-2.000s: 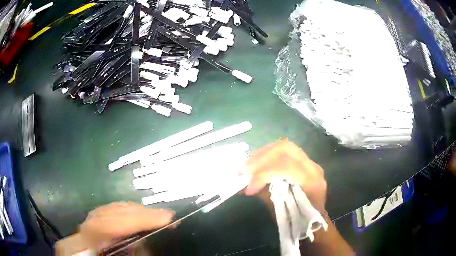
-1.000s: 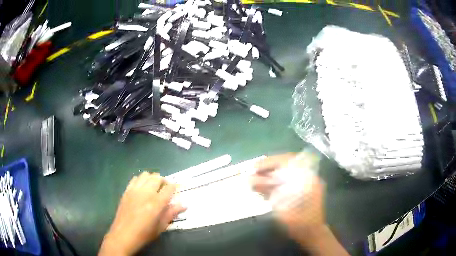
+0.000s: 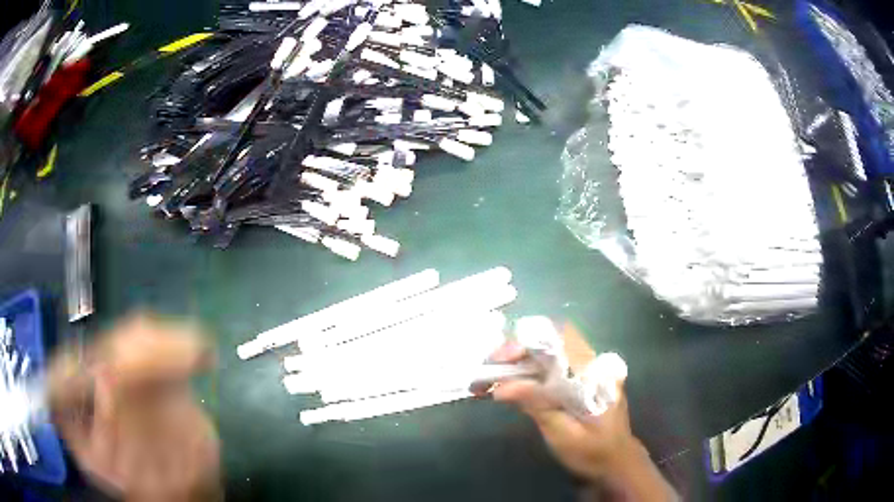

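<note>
White tube housings (image 3: 402, 343) lie side by side in a slanted row on the green table. My right hand (image 3: 588, 422) is at the row's right end, holding a few white tube housings whose open ends point toward the camera. My left hand (image 3: 137, 402) is at the lower left, away from the row, strongly blurred; whether it holds anything cannot be told. A large tangled strip pile (image 3: 323, 118), black with white end blocks, lies beyond the row. A clear plastic bag (image 3: 716, 186) packed with white tubes lies at the right.
A flat metal bar (image 3: 78, 263) lies at left, near my left hand. A blue tray (image 3: 31, 441) of white sticks is at the left edge. A red holder (image 3: 47, 103) is far left. A boxed card (image 3: 760, 431) showing dark pliers is at lower right. Yellow tape (image 3: 184, 42) marks the table.
My left hand has moved away from the row to the left. My right hand is now clearer at the row's right end. The lone strip right of the pile no longer lies apart.
</note>
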